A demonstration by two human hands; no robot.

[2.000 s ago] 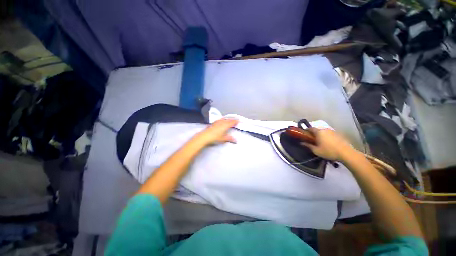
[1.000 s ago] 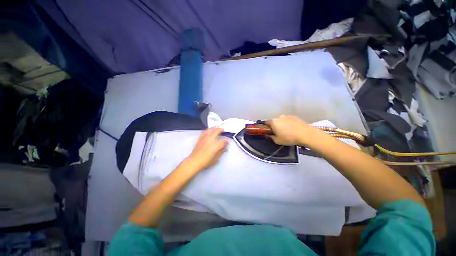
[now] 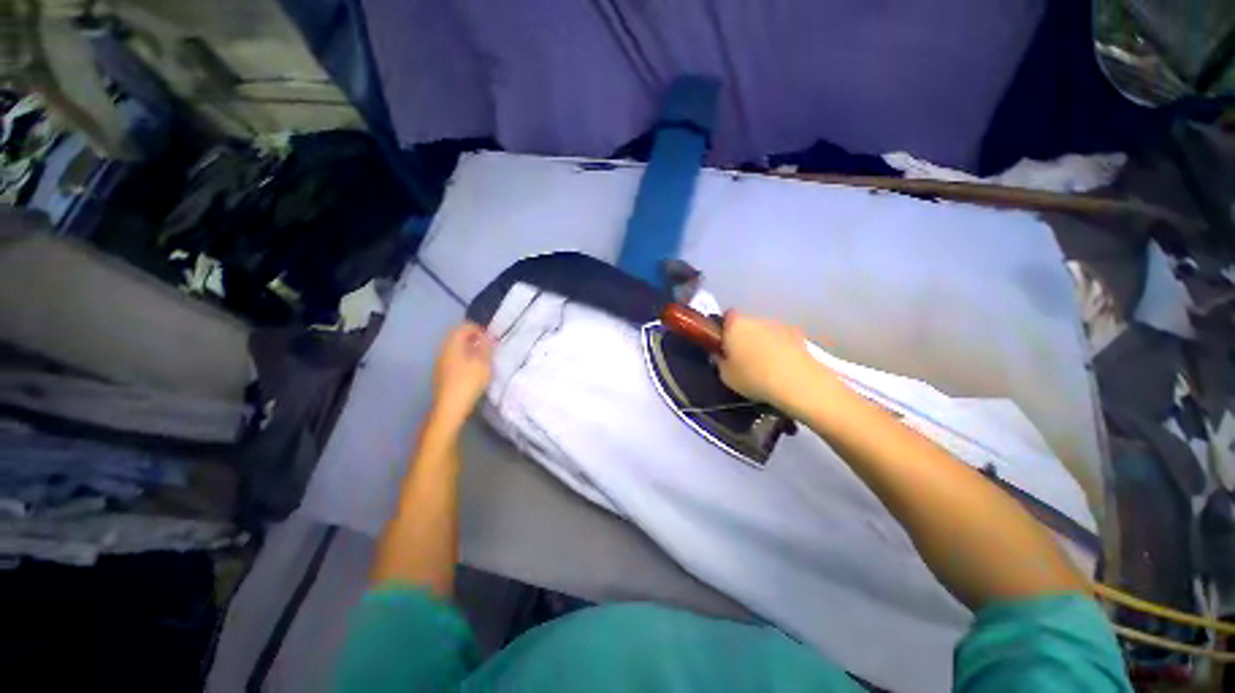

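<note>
A long white garment panel (image 3: 610, 406) with a dark line near its left end lies on a dark rounded pad (image 3: 576, 275) on the pale ironing table. My right hand (image 3: 761, 355) is closed round the red-brown handle of a dark steam iron (image 3: 711, 399). The iron rests on the panel, its pointed tip toward the upper left. My left hand (image 3: 467, 355) is at the panel's left end, its fingers on the cloth edge. The fingertips are blurred, but they appear to pinch the edge.
A blue arm (image 3: 664, 183) stands at the table's (image 3: 880, 257) far edge, before purple cloth (image 3: 840, 81). Cloth piles (image 3: 109, 311) lie at the left and scraps (image 3: 1165, 325) at the right. Yellowish hoses (image 3: 1165, 612) run out at the lower right.
The iron first slid left along the panel, then its handle turned to a slant. My left hand moved from the panel's upper edge to its left end. The panel now slants down to the right; the view has shifted.
</note>
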